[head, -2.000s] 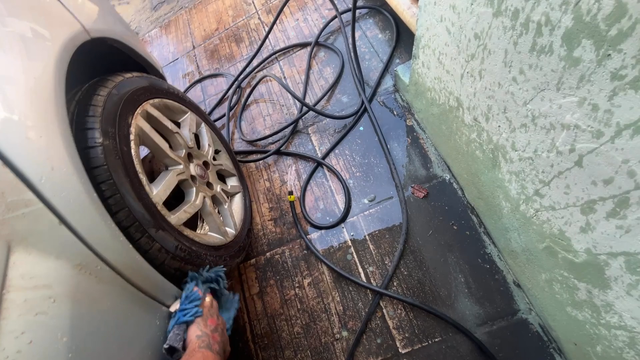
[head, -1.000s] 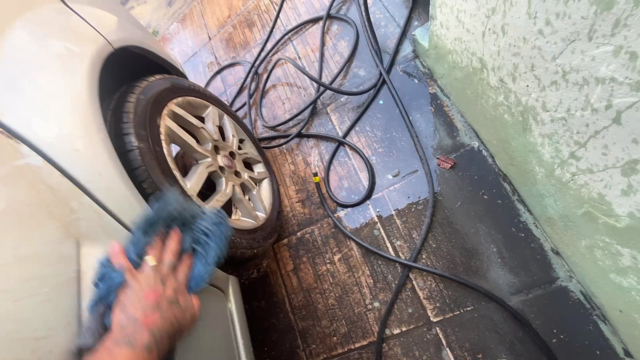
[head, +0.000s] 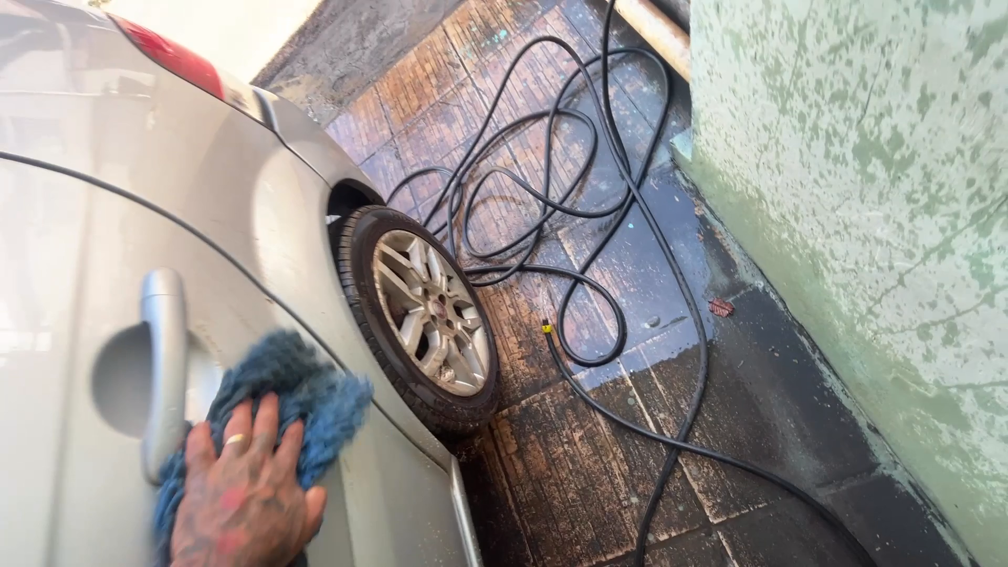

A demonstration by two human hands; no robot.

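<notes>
My left hand [head: 244, 488], with a ring on one finger, lies spread over a blue shaggy microfiber cloth [head: 335, 409]. The cloth is pressed against the silver car door [head: 94, 236], just right of the door handle [head: 163, 370] and close to the door's rear seam. My palm hides part of the cloth. My right hand is out of view. To the right of the cloth stands the car's rear wheel [head: 437, 315], a black tire on a silver alloy rim. A red tail light [head: 173, 59] shows at the upper left.
A long black hose [head: 689, 307] lies in loops across the wet, patterned floor tiles [head: 567, 472]; its end has a yellow fitting [head: 546, 326]. A stained pale green wall [head: 850, 173] rises on the right. A reddish leaf-like scrap [head: 720, 307] lies near its foot.
My left hand and the cloth have gone from low beside the wheel up onto the door by the handle. The view has shifted, bringing the handle and tail light into sight.
</notes>
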